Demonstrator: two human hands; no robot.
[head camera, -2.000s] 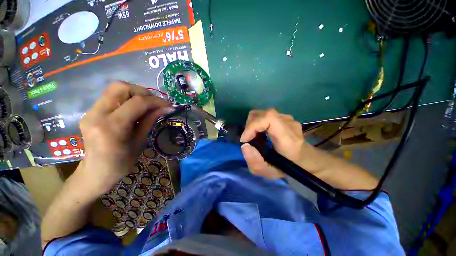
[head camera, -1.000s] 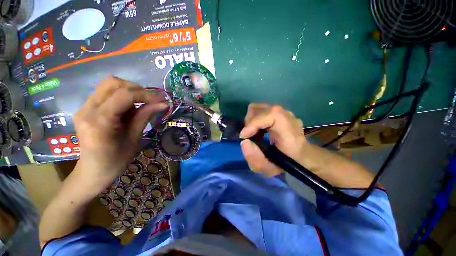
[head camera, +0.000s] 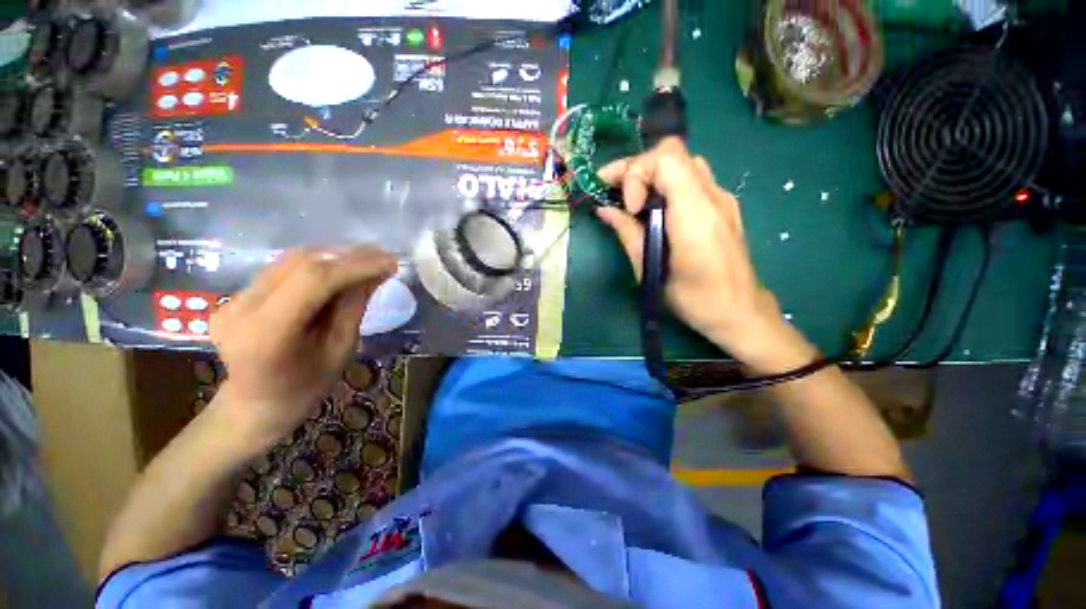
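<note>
My right hand (head camera: 691, 244) holds the soldering iron (head camera: 663, 113) upright in the view, its metal barrel towards the far edge. The green ring circuit board (head camera: 586, 149) lies at the printed sheet's right edge, beside my right fingertips; whether they touch it I cannot tell. The cylindrical unit (head camera: 476, 252) is on the sheet, tilted and blurred, with thin dark wires running towards the board. My left hand (head camera: 292, 339) is left of the unit and apart from it, blurred, with thumb and fingertips a little apart and nothing seen between them.
The printed sheet (head camera: 286, 214) covers the left bench. Rows of units (head camera: 95, 252) stand far left. The tape roll holder (head camera: 816, 54) and black fan (head camera: 959, 137) are at the far right. Below the bench edge is a carton of units (head camera: 345, 464). The iron's cord loops by my right forearm.
My right hand has raised the iron, swinging its tip from the board and unit towards the far edge. My left hand has come away from the wires. The view has shifted, bringing in the tape roll.
</note>
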